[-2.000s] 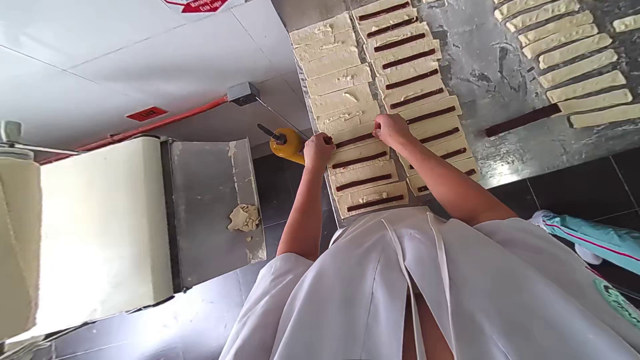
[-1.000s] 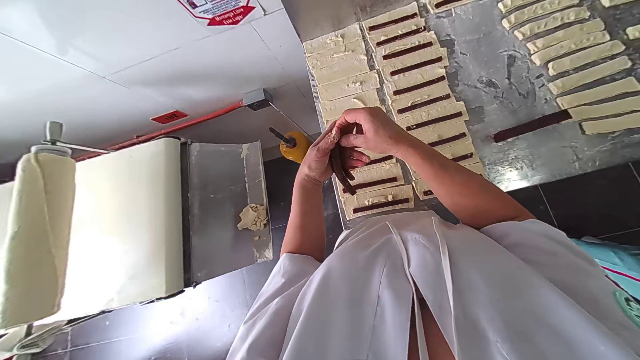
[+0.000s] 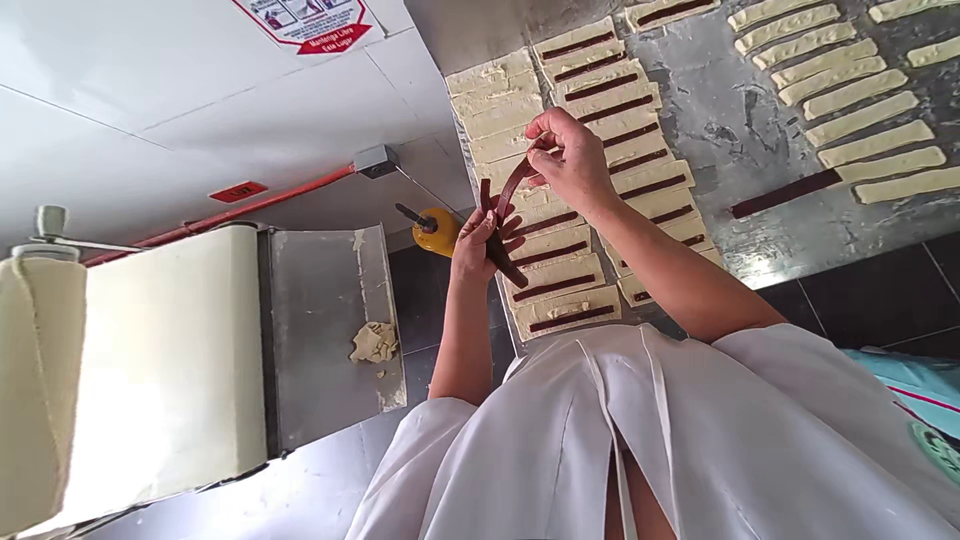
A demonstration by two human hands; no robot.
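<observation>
Several dark red filling strips (image 3: 507,259) lie in my left hand (image 3: 478,244), over the left column of dough pieces. My right hand (image 3: 568,161) pinches the upper end of one curved strip (image 3: 514,182), whose lower end is at my left hand. The nearer dough pieces (image 3: 577,306) each bear one dark red strip along their length. Farther up that column, dough pieces (image 3: 499,112) show no strip. In the adjoining column, strips rest on the dough (image 3: 628,109); my right forearm hides part of it.
A steel table (image 3: 705,142) carries rolled dough pieces (image 3: 862,120) and a pile of dark red strips (image 3: 786,193) at right. A yellow bottle-like object (image 3: 436,232) stands by the table's left edge. Farther left are a dough sheeter's belt (image 3: 172,360) and a metal tray (image 3: 322,330) with dough scraps (image 3: 373,342).
Two seconds ago both hands were down at a dough piece. They then came together around the strips; now my right hand has moved up and away from my left, drawing out one strip.
</observation>
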